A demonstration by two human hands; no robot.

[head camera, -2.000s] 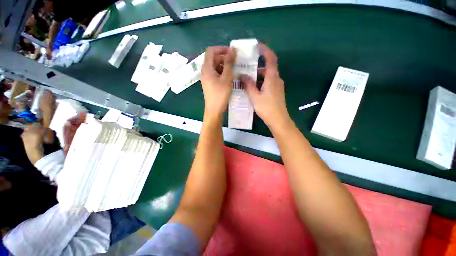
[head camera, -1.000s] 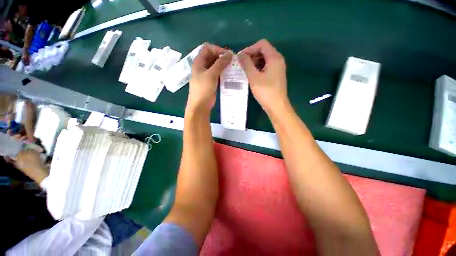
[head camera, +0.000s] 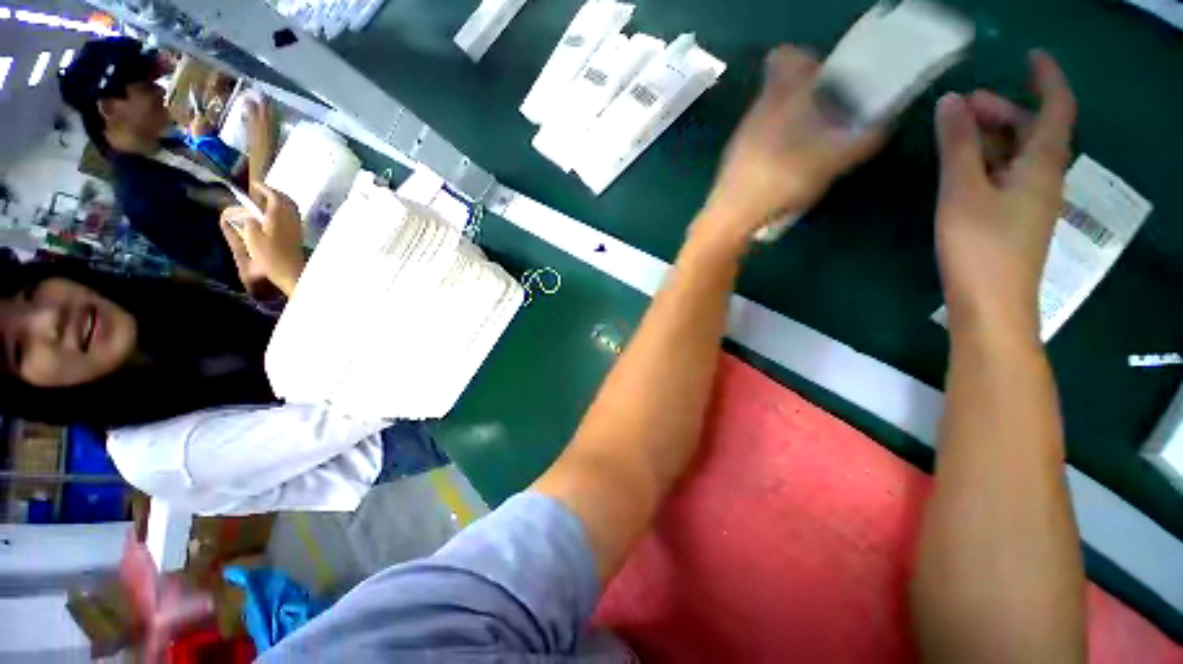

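My left hand (head camera: 785, 158) holds a blurred white carton (head camera: 902, 59) over the green belt (head camera: 740, 279), its fingers at the carton's lower left. My right hand (head camera: 999, 188) is beside it with thumb and fingers apart, holding nothing. A white carton with a barcode (head camera: 1096, 234) lies on the belt, partly hidden behind my right hand. Several white cartons (head camera: 649, 97) lie overlapping on the belt left of my left hand, some with ragged ends. Part of another white piece shows under my left hand.
A white stack (head camera: 389, 305) and string loop (head camera: 542, 282) are at left, beyond the metal rail (head camera: 571, 234). The pink-red pad (head camera: 791, 467) is under my forearms. A pale strip (head camera: 1155, 359) and carton edge (head camera: 1168, 448) are at right. Two people are at left.
The view has swung left. My hands have parted from the carton they pinched together; my left hand now holds a carton and my right hand has opened.
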